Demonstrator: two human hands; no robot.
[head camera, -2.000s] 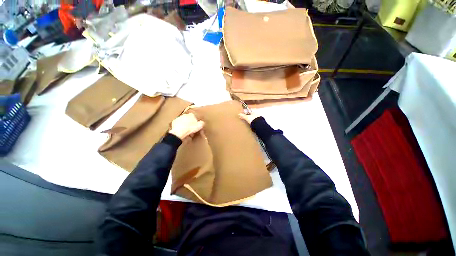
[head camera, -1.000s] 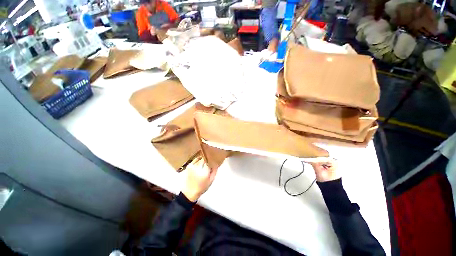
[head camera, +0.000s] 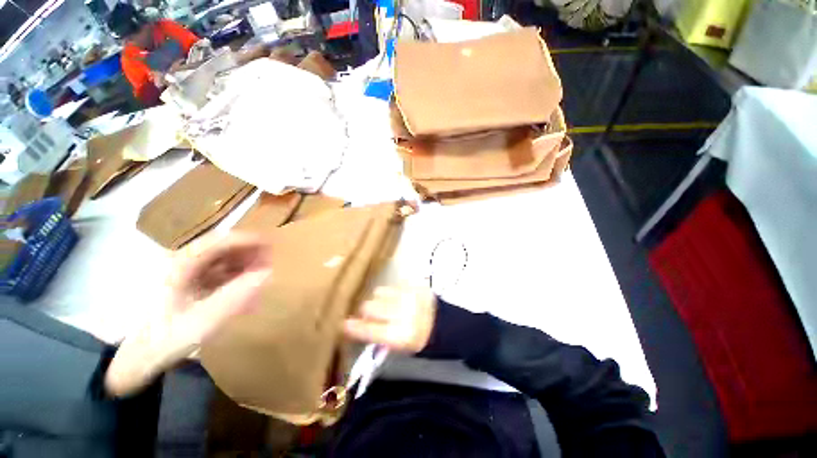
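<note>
A brown bag (head camera: 287, 313) lies slanted in front of me, its lower end over the table's front edge. Its layered side faces right, with a small gold-coloured ring at the lower corner. My left hand (head camera: 219, 286) is blurred over the bag's left part, thumb and fingers apart in a curve. My right hand (head camera: 390, 318) is at the bag's right edge, fingers curled on it; the fingertips are blurred. A thin dark cord (head camera: 448, 259) loops on the table beyond my right hand. A blurred whitish strip (head camera: 365, 368) shows below that hand; I cannot tell what it is.
A stack of brown bags (head camera: 479, 85) stands at the far right of the white table (head camera: 528, 268). A white heap (head camera: 269, 125), more brown pieces (head camera: 193, 206) and a blue basket (head camera: 45, 246) are at left. A person in orange (head camera: 157, 54) is behind. Red cloth (head camera: 735, 322) lies below right.
The bag stretched between my hands a second ago now lies slanted with its layers together. My left hand has come off its edge and over it. My right hand has moved in to its right edge.
</note>
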